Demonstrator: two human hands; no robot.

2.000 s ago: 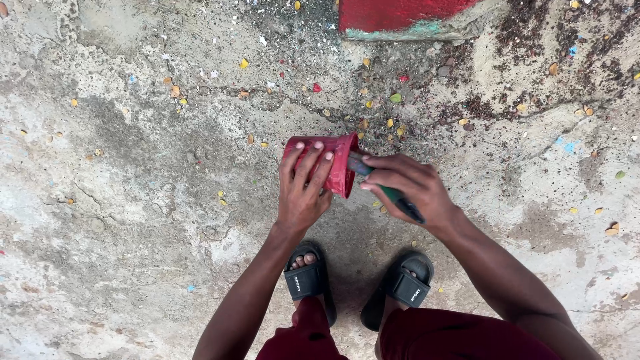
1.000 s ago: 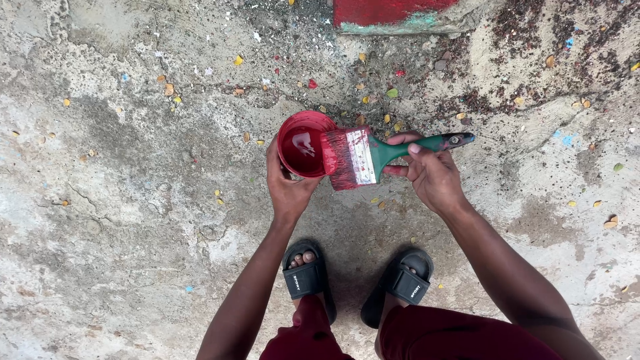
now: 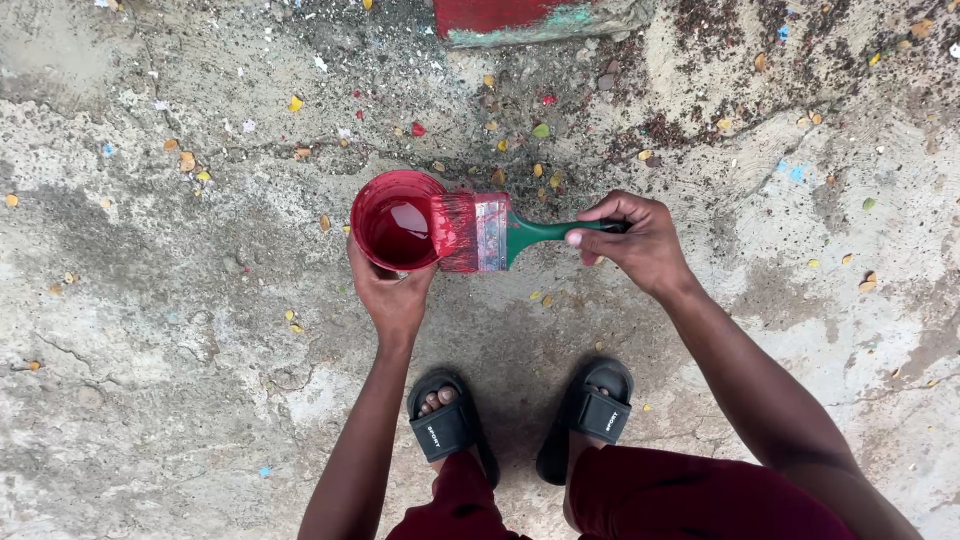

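Note:
My left hand (image 3: pixel 391 296) grips a round red paint container (image 3: pixel 367 247) from below and the near side; glossy red paint (image 3: pixel 397 225) lies inside. My right hand (image 3: pixel 630 240) holds the end of the green handle of a wide paintbrush (image 3: pixel 491 231), thumb and fingers around it. The brush lies level, pointing left, with its metal ferrule spattered red. Its bristles are dark with wet red paint on them, and their tips meet the right side of the container's rim. The fingers under the container are mostly hidden.
A red-painted block (image 3: pixel 517 21) with a worn green edge stands on the rough concrete ground at the top. Small leaves and paint flecks lie scattered about. My feet in black slide sandals (image 3: pixel 448 427) are below my hands.
Two seconds ago the container was tipped sideways with the brush at its mouth; now its opening faces up. Since one second ago my right hand has shifted its grip toward the handle's end.

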